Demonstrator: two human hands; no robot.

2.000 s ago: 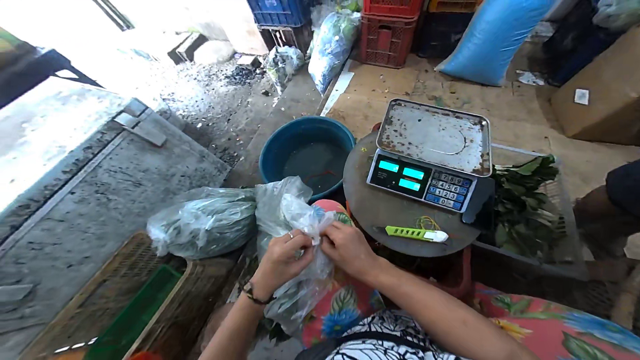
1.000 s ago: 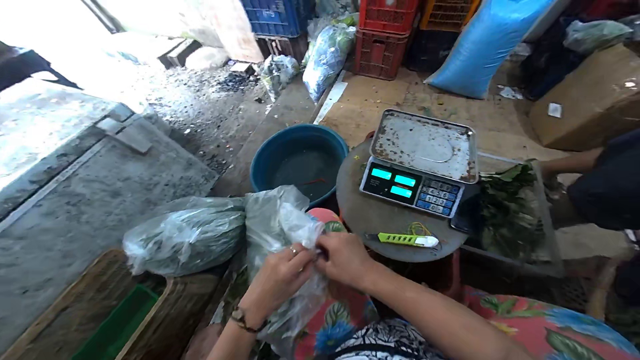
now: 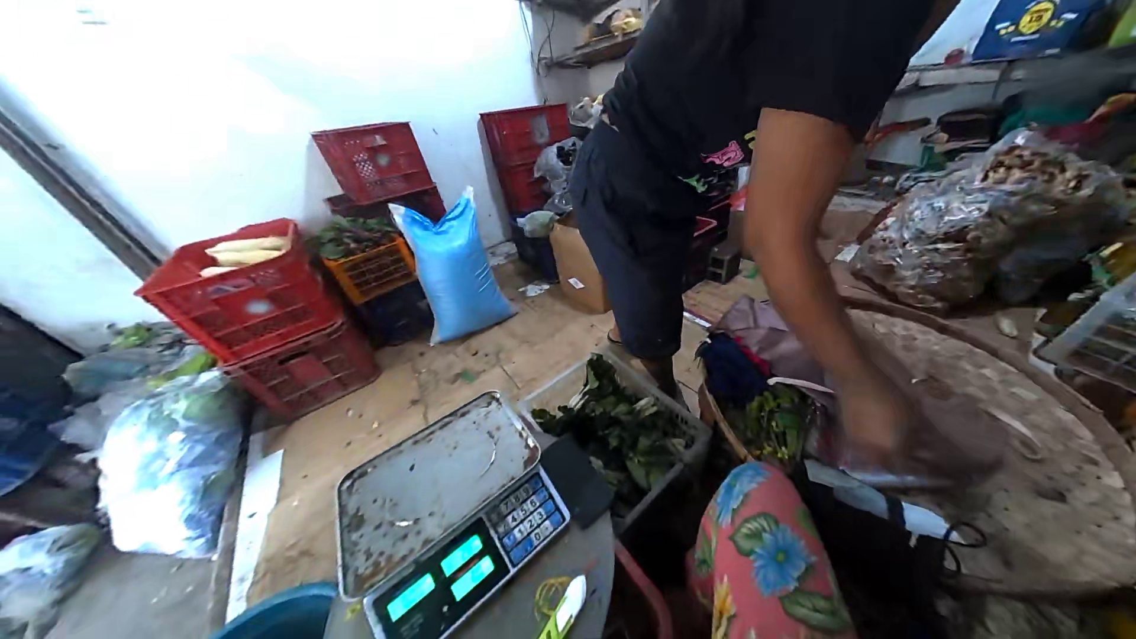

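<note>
Neither of my hands shows in the view now. A digital weighing scale (image 3: pixel 439 497) with a dirty metal tray and lit displays rests on a round stool top (image 3: pixel 581 568). A green utility knife (image 3: pixel 564 612) lies on the stool beside the scale, next to a thin yellow band. Right of the scale, a crate (image 3: pixel 697 435) holds dark leafy greens (image 3: pixel 617 426). My knee in flowered cloth (image 3: pixel 763 550) is at the bottom. The clear plastic bags seen near my hands earlier are out of view.
A person in dark clothes (image 3: pixel 639 231) bends at the right, a blurred hand (image 3: pixel 874 417) over brown cloth on a round wooden surface (image 3: pixel 1056 461). Red crates (image 3: pixel 257 311), a blue sack (image 3: pixel 457 275) and a cardboard box (image 3: pixel 581 266) stand behind. A blue tub's rim (image 3: pixel 288 612) shows below.
The view has swung far to the right and up. My hands, which were together at the neck of a clear plastic bag, have left the view. The other person now shows much more fully.
</note>
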